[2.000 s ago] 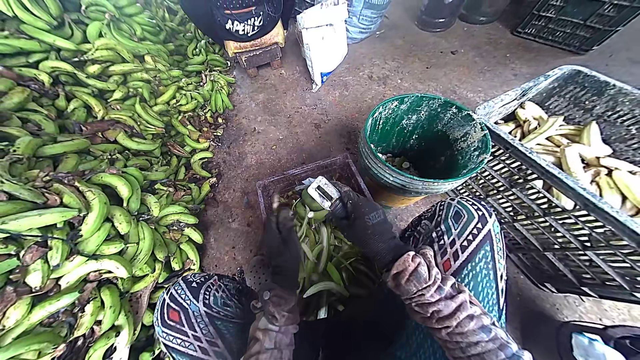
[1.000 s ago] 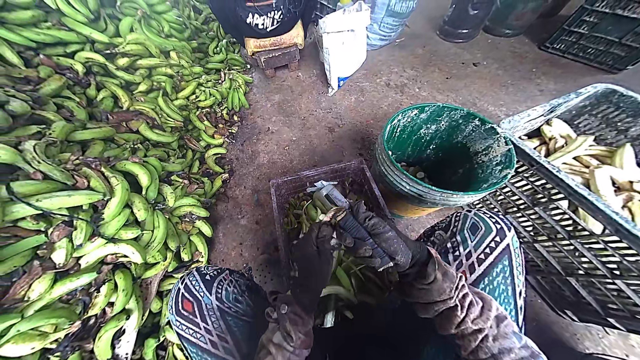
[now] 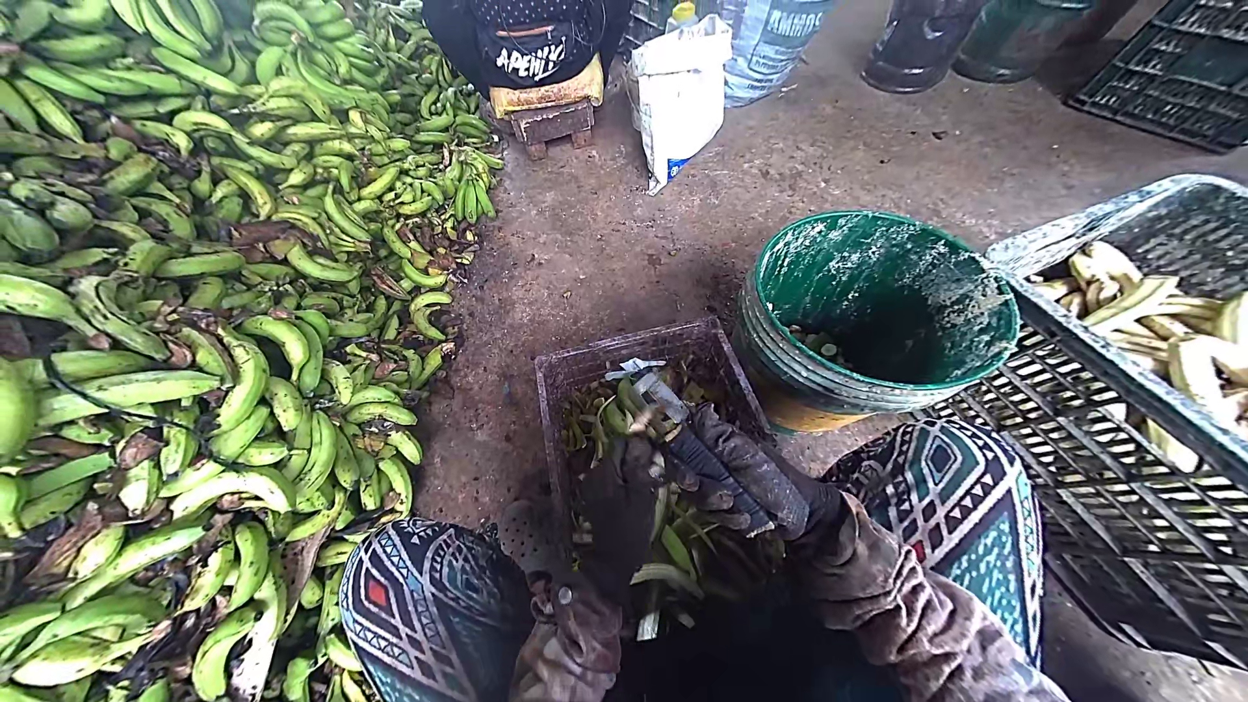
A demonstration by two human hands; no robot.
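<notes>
My right hand (image 3: 746, 473), in a dark dirty glove, grips a hand tool with a wrapped dark handle and a pale metal head (image 3: 660, 397), perhaps a peeler. Close beside it, my gloved left hand (image 3: 619, 497) is blurred and closed around a plantain (image 3: 621, 411), only partly seen. Both hands are over a plastic crate (image 3: 634, 341) between my knees, which holds green peels (image 3: 673, 556).
Green plantains (image 3: 244, 380) are heaped on the left. A green bucket (image 3: 765, 375) stands right of the crate, beside a black crate (image 3: 1063, 439) of peeled plantains (image 3: 1160, 317). Ahead are a white sack (image 3: 680, 93), a small wooden stool (image 3: 553, 127) and a person in dark clothing (image 3: 526, 44).
My right hand has kept hold of the tool while its angle has changed over the crate. The left hand has stayed close to it.
</notes>
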